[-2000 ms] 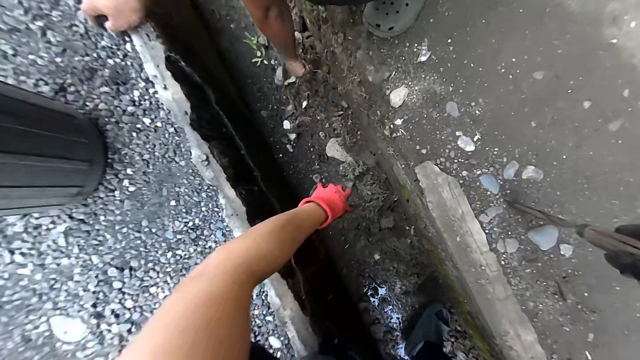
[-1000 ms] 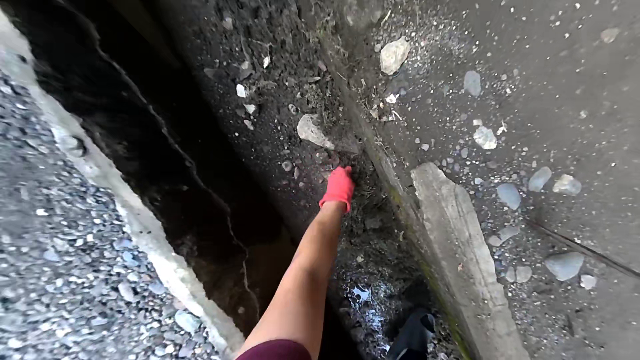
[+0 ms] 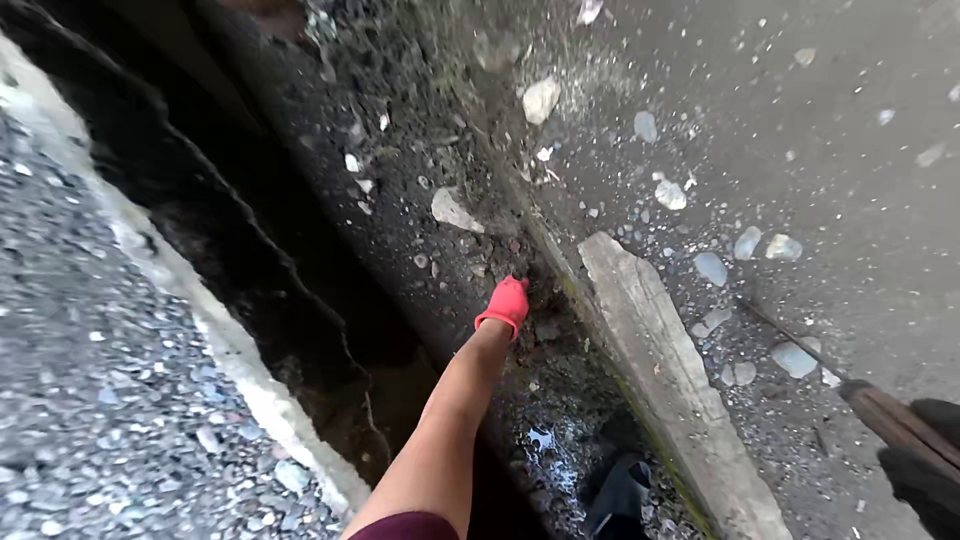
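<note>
My left hand (image 3: pixel 507 306), in a red glove, reaches down to the dark soil beside the low ledge. Its fingers point away from me and touch the dirt; whether they grip anything is hidden. At the right edge, my right hand (image 3: pixel 922 457), in a dark glove, is closed around the wooden handle of a thin metal-bladed tool (image 3: pixel 795 339). The blade's tip lies over small stones on the grey ground. A pale stone (image 3: pixel 455 211) rests in the soil beyond my left hand. Right of that hand lies a long, flat concrete slab (image 3: pixel 667 360).
A deep, dark trench (image 3: pixel 300 247) runs diagonally on the left, edged by a rough concrete wall (image 3: pixel 225 337) with gravel (image 3: pixel 112 390) beyond. A dark shoe (image 3: pixel 622 487) stands near wet, shiny soil (image 3: pixel 551 457). Part of another person's hand shows, blurred, at the top left.
My left hand's fingers, spread two seconds ago, are now drawn together at the soil. The other person's hand on the trench wall has left view. The view has moved nearer the ground.
</note>
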